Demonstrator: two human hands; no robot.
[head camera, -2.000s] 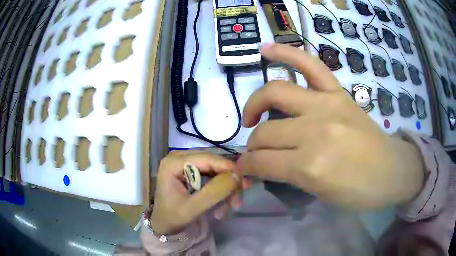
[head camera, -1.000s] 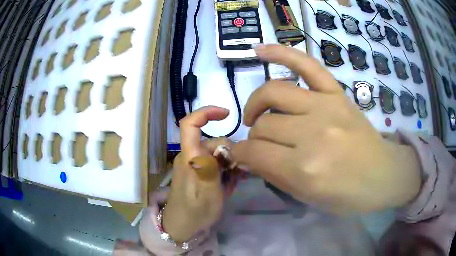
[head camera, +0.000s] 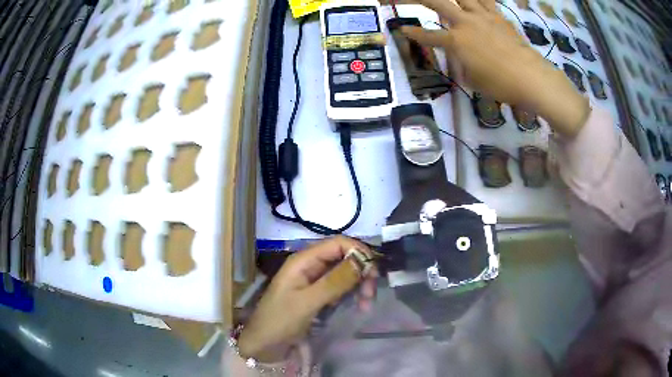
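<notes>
My left hand (head camera: 313, 294) is at the near edge, just left of the test fixture (head camera: 420, 294), its fingers pinching a tiny pale plug (head camera: 359, 258) with a thin black lead. A finger cot covers one digit. The silver square frame of the fixture holds a dark unit (head camera: 462, 244) with a small pale centre dot. My right hand (head camera: 501, 59) is raised at the top, over the power box (head camera: 417, 62) and the right tray's edge, blurred and partly cut off. Whether its fingers hold anything is hidden.
A handheld meter (head camera: 359, 66) lies behind the fixture, with its cable (head camera: 357, 177) and a coiled cord (head camera: 271, 110) to the left. The left foam tray (head camera: 151, 283) shows empty pockets. The right foam tray (head camera: 508, 206) holds dark units. Yellow sheet (head camera: 306, 6) is at the top.
My right hand has moved up and away from the left hand, uncovering the fixture and the loaded unit. My left hand has shifted slightly right and down, with its index finger now curled in.
</notes>
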